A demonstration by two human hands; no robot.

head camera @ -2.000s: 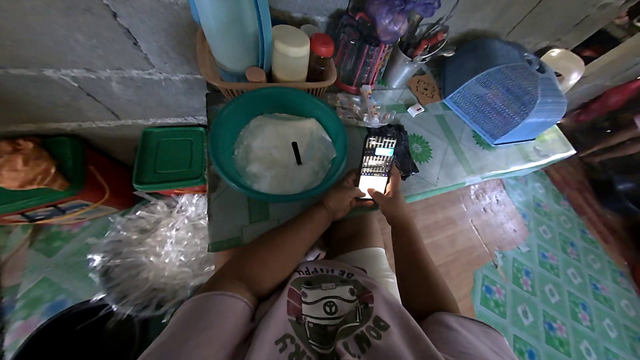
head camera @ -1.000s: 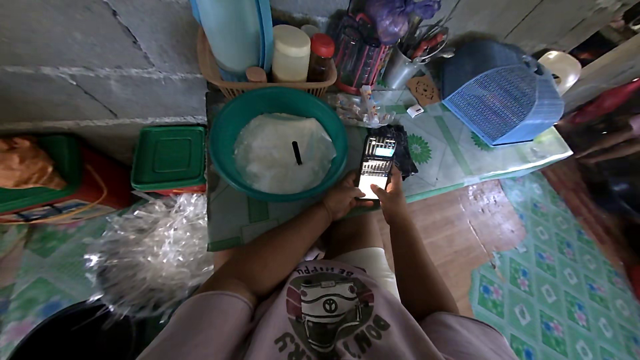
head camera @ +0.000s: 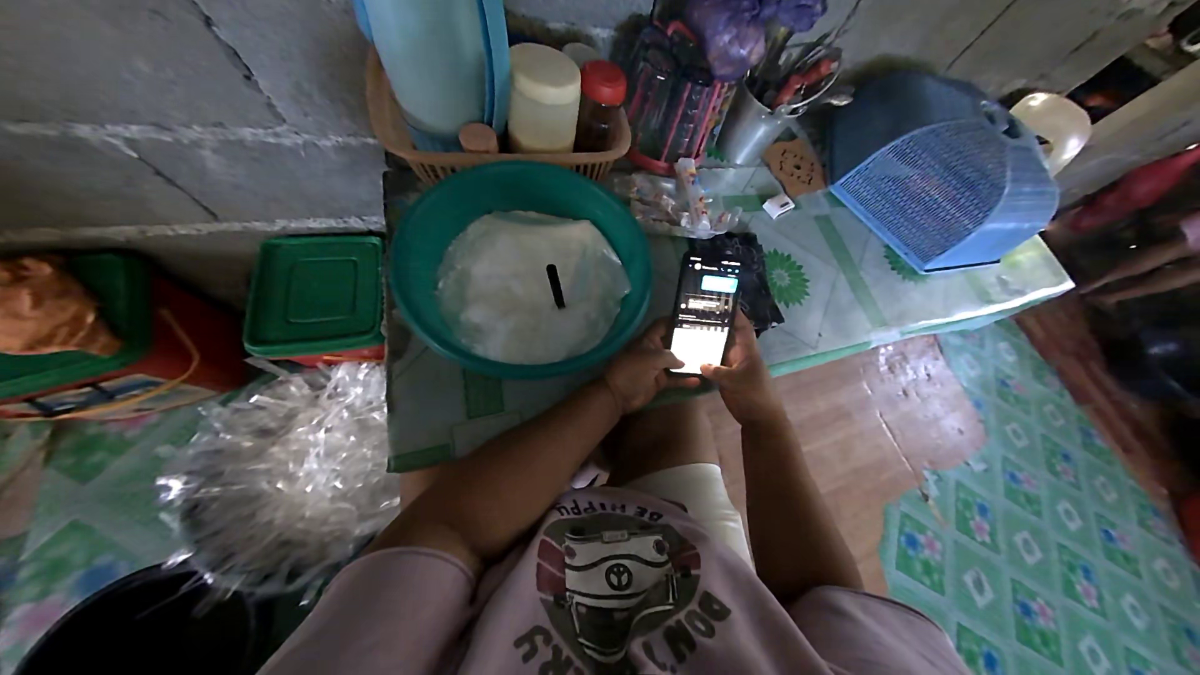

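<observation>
A smartphone (head camera: pixel 703 314) with a lit screen is held upright between both hands at the table's front edge. My left hand (head camera: pixel 645 367) grips its lower left side, the thumb over the screen. On its lower right side is my right hand (head camera: pixel 742 371), thumb also at the screen. Left of the phone stands a green plastic basin (head camera: pixel 412 309) holding a clear plastic bag of white material (head camera: pixel 506 300), with a small black stick-like thing (head camera: pixel 556 286) on top. A crumpled black plastic bag (head camera: pixel 755 295) lies just behind the phone.
Behind the basin, a basket (head camera: pixel 431 169) holds jars. A metal cup (head camera: pixel 748 127) with utensils and a blue plastic rack (head camera: pixel 937 178) stand at the back right. Left of the table are a green-lidded container (head camera: pixel 317 295), a heap of clear plastic strips (head camera: pixel 300 469) and a black tub (head camera: pixel 141 623).
The phone's screen display has changed, now showing a different layout with a bright lower part. Both hands stay around the phone, with the thumbs slightly shifted.
</observation>
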